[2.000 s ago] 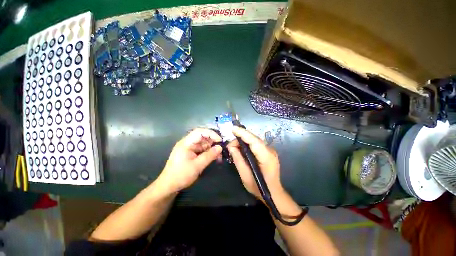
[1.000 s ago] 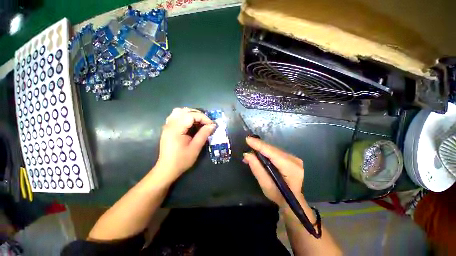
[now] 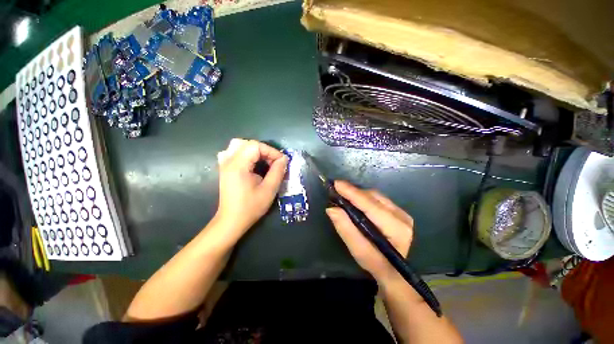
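A blue circuit board (image 3: pixel 293 195) with a white middle lies on the dark green mat at the centre. My left hand (image 3: pixel 250 176) is at its upper left side, with thumb and index fingertips together against its upper end. They hide that part, and whatever they pinch cannot be made out. My right hand (image 3: pixel 372 225) is shut on a black soldering iron (image 3: pixel 384 243), right of the board. The iron's thin metal tip points up and left, near the board's upper right edge. Whether it touches the board cannot be told.
A pile of boards (image 3: pixel 176 59) lies at the upper left, beside a white component tray (image 3: pixel 108 185). Yellow handles (image 3: pixel 40 247) show at far left. A black fan (image 3: pixel 411 101) sits by a cardboard box (image 3: pixel 458 40). A tip cleaner (image 3: pixel 513 224) and white desk fan (image 3: pixel 586 201) stand at right.
The board now lies lower on the mat, and my left hand has moved from its lower end to its upper end. The iron moved away rightward, then its tip came back towards the board.
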